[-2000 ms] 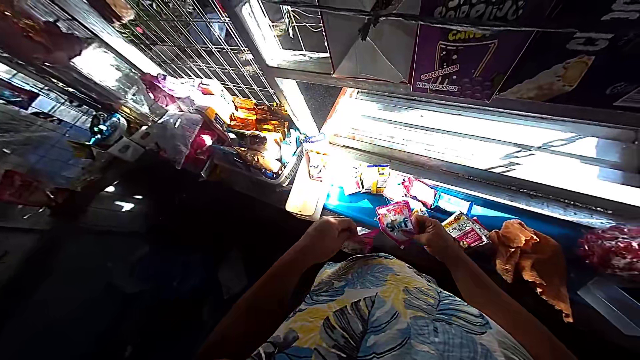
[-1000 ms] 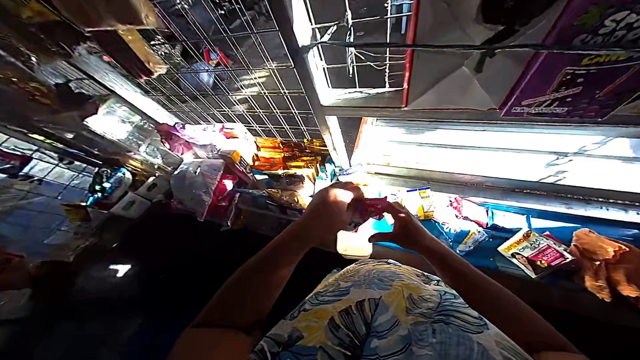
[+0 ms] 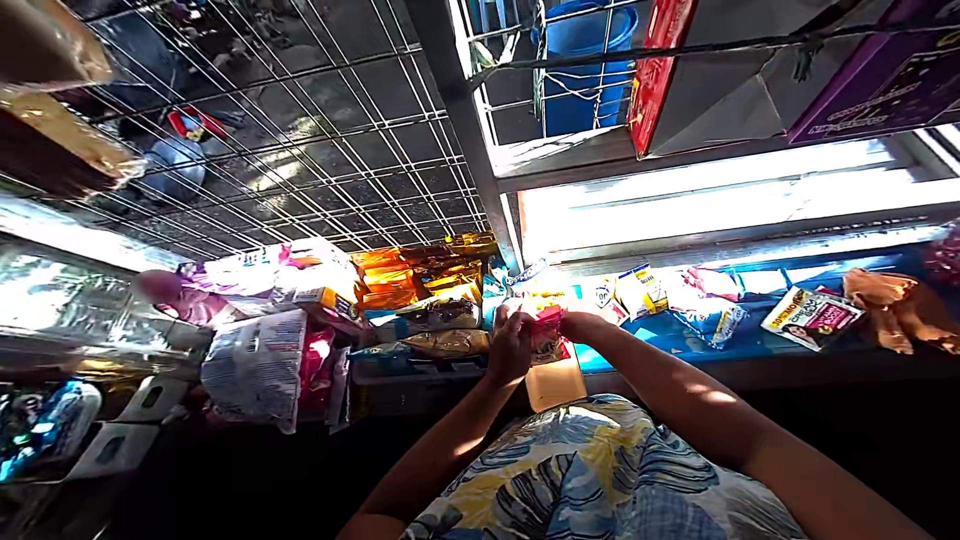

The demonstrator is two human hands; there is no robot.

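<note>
A red and pink plastic packet (image 3: pixel 547 335) hangs between my two hands, above the near edge of the blue counter. My left hand (image 3: pixel 511 346) grips its left side with bent fingers. At its upper right my right hand (image 3: pixel 586 327) pinches it, the fingertips partly hidden and washed out by glare. Beyond the hands lie a yellow and white packet (image 3: pixel 641 291) and a blue and white packet (image 3: pixel 711 319). Farther right are a flat white and pink packet (image 3: pixel 812 319) with writing and a crumpled orange-brown cloth (image 3: pixel 892 304).
A bin of snack packets (image 3: pixel 420 375) stands left of my hands, beside a stack of wrapped goods (image 3: pixel 255 367). A wire grid (image 3: pixel 300 142) rises behind them. Purple and grey boxes (image 3: pixel 870 82) hang at the upper right. A tan board (image 3: pixel 555 384) lies below the hands.
Both hands, apart two seconds ago with a pink packet between them over the counter, are now close together at the bin's right end. The view has swung left.
</note>
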